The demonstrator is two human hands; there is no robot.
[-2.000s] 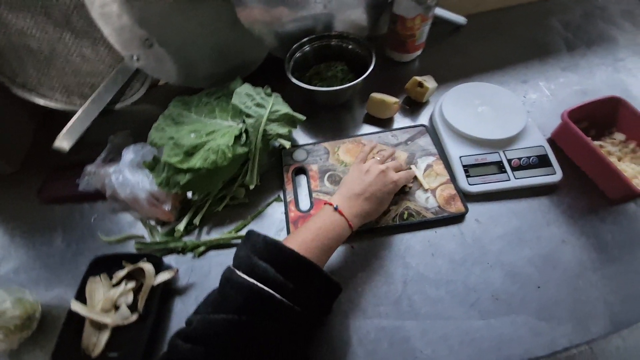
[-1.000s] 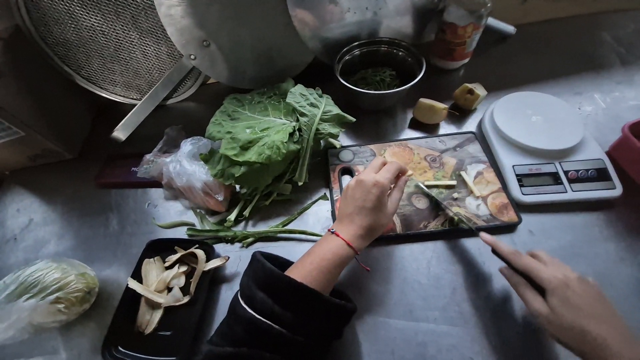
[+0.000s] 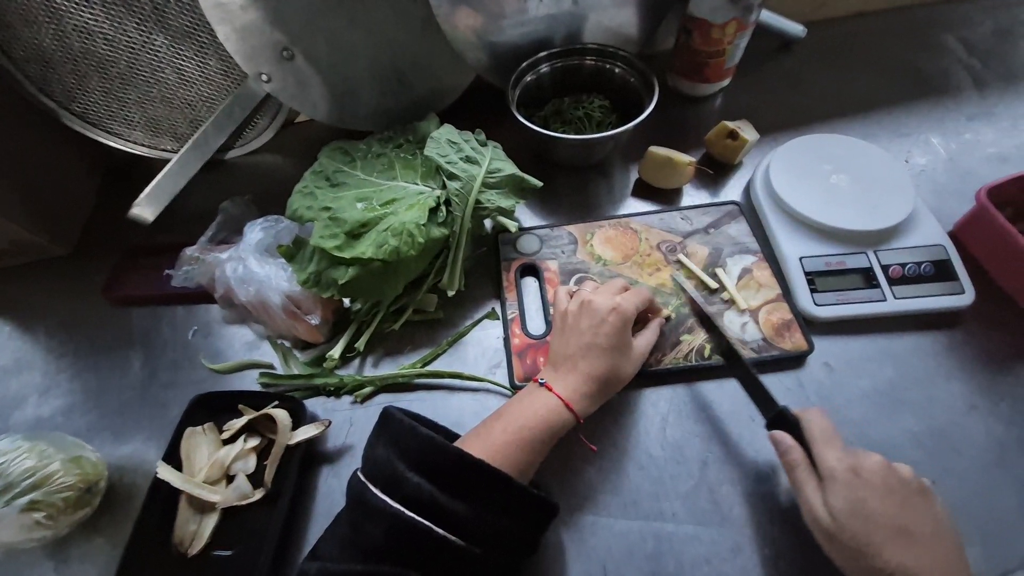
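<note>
My left hand point(image 3: 600, 344), with a ring and a red string bracelet, rests on the printed cutting board point(image 3: 640, 224). Its fingers curl over a small pale food piece point(image 3: 666, 314), mostly hidden beneath them. My right hand point(image 3: 864, 496) grips the black handle of a kitchen knife point(image 3: 732, 356); the blade slants over the board, its tip just right of my left fingers. Pale cut sticks point(image 3: 698, 271) lie beyond the blade near the tip. At the board's right edge stands a white digital kitchen scale point(image 3: 840, 184), with nothing on its platform.
Leafy greens point(image 3: 376, 200) and a plastic bag point(image 3: 272, 272) lie left of the board. A black tray point(image 3: 280, 408) holds peels. Behind stand a metal bowl point(image 3: 582, 136) of chopped greens, two yellowish cut pieces point(image 3: 666, 166) and a jar point(image 3: 712, 48). A red container point(image 3: 992, 232) is far right.
My right hand was out of view two seconds ago; it came in holding the knife. The blade now reaches farther across the board, while my left hand stays on it.
</note>
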